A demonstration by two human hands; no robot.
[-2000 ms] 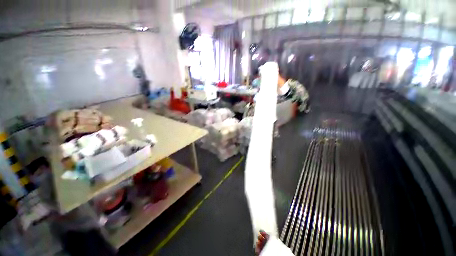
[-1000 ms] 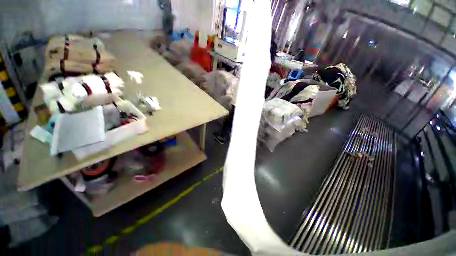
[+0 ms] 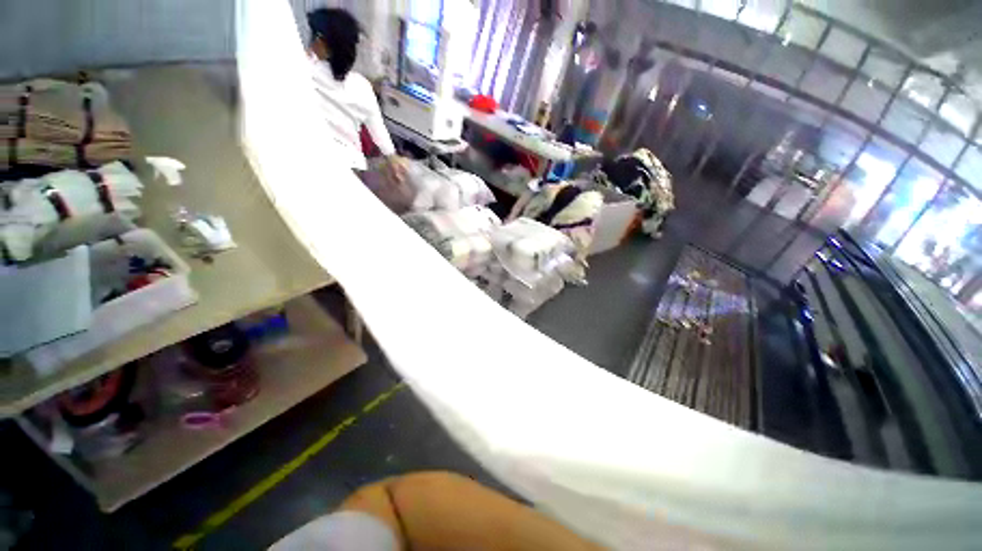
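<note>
A long white curtain panel [image 3: 485, 393], gathered into a strip, hangs in a curve from the top left of the view, down across the middle and out at the right edge. A bare bent arm [image 3: 463, 514] with a white sleeve end shows at the bottom edge, under the cloth; its hand is out of view. Neither my left hand nor my right hand shows. What holds the two ends of the strip is outside the picture.
A beige table [image 3: 264, 253] at left bears strapped bundles [image 3: 65, 205] and a white tool tray [image 3: 140, 296]. Bagged curtains [image 3: 528, 253] are stacked on the floor. A person [image 3: 345, 92] stands behind the table. A low tube rack [image 3: 700, 334] and dark rails [image 3: 861, 344] are at right.
The strip's upper part has moved left and its lower part now sweeps to the right edge. The table has shifted left in view, the arm shows more, and a person has appeared.
</note>
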